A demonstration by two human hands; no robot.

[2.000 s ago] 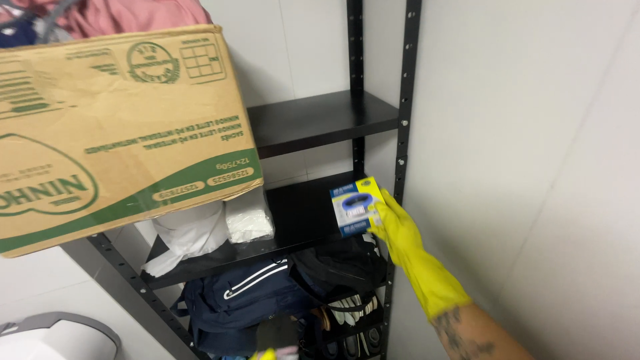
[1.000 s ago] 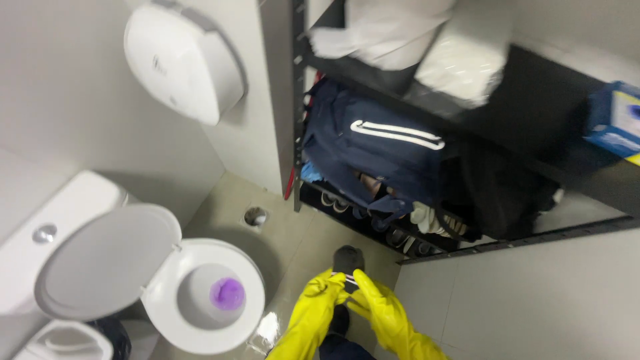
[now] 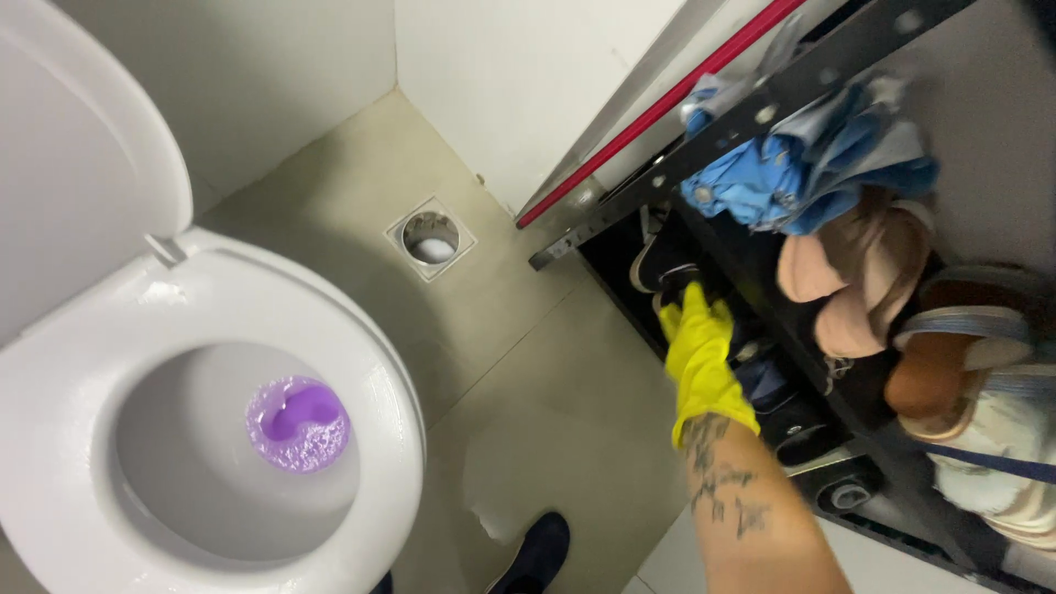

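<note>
My right hand (image 3: 700,355), in a yellow rubber glove, reaches down to the bottom shelf of a black metal rack (image 3: 767,115). Its fingertips are at a dark shoe with a pale sole edge (image 3: 660,260); whether they grip it cannot be told. More dark shoes lie under and beside the glove. On the shelf above are a crumpled blue cloth item (image 3: 767,177), pink footwear (image 3: 858,280) and brown and white shoes (image 3: 932,371). My left hand is out of view.
A white toilet (image 3: 388,412) with raised lid (image 3: 91,148) and purple liquid (image 3: 297,425) in its bowl stands at left. An uncovered floor drain (image 3: 431,239) lies between toilet and rack. A red pole (image 3: 660,107) leans beside the rack. My dark shoe (image 3: 536,549) is on the floor.
A second ago both gloved hands were together low in view; now only the right shows, at the bottom shelf. Earlier it held a small blue and yellow box on a higher shelf. The view has tilted down.
</note>
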